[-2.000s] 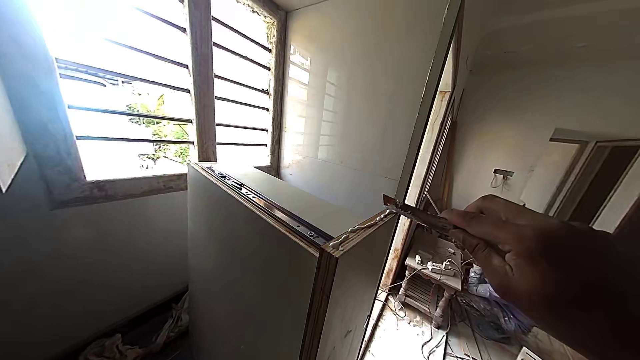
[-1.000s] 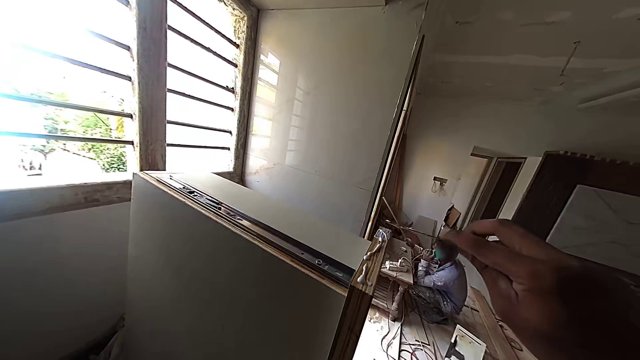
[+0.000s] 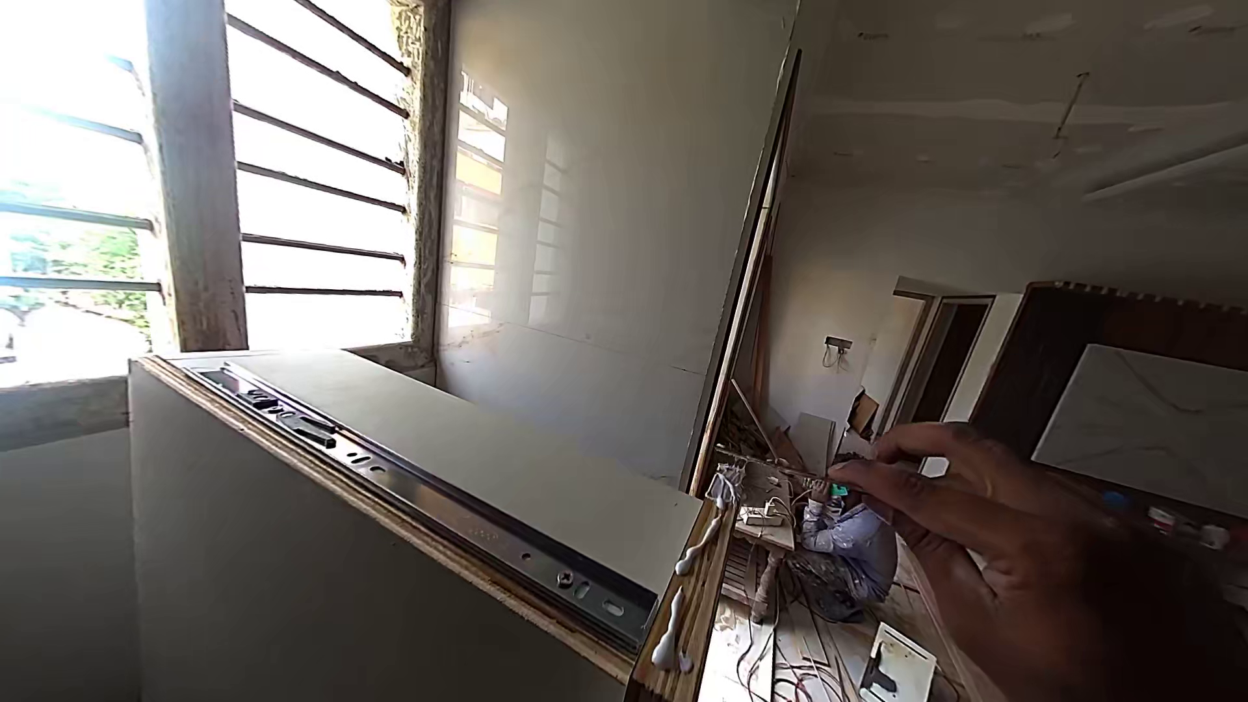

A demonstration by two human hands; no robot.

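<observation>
My right hand [image 3: 965, 526] is at the right, its thumb and fingers pinching a thin flat strip [image 3: 775, 466] that points left. The strip's far end is close to a blob of white glue [image 3: 723, 485] at the upper end of a plywood edge [image 3: 687, 585]; whether they touch, I cannot tell. More white glue lies in uneven beads along that edge. The edge belongs to a pale laminated cabinet box [image 3: 370, 565]. Along the box runs a metal drawer slide [image 3: 439, 502] with a screw near its close end. My left hand is out of view.
Behind the box stands a tall glossy panel [image 3: 604, 224], beside a barred window [image 3: 322, 175]. Beyond, a person [image 3: 848, 546] sits low near a wooden stand [image 3: 765, 531], with cables [image 3: 790, 653] and a white plate [image 3: 897, 663] on the floor. A doorway [image 3: 946, 351] is farther back.
The strip, close over the plywood edge two seconds ago, was lifted away a second ago and is now back near the glue blob. The view has swung right.
</observation>
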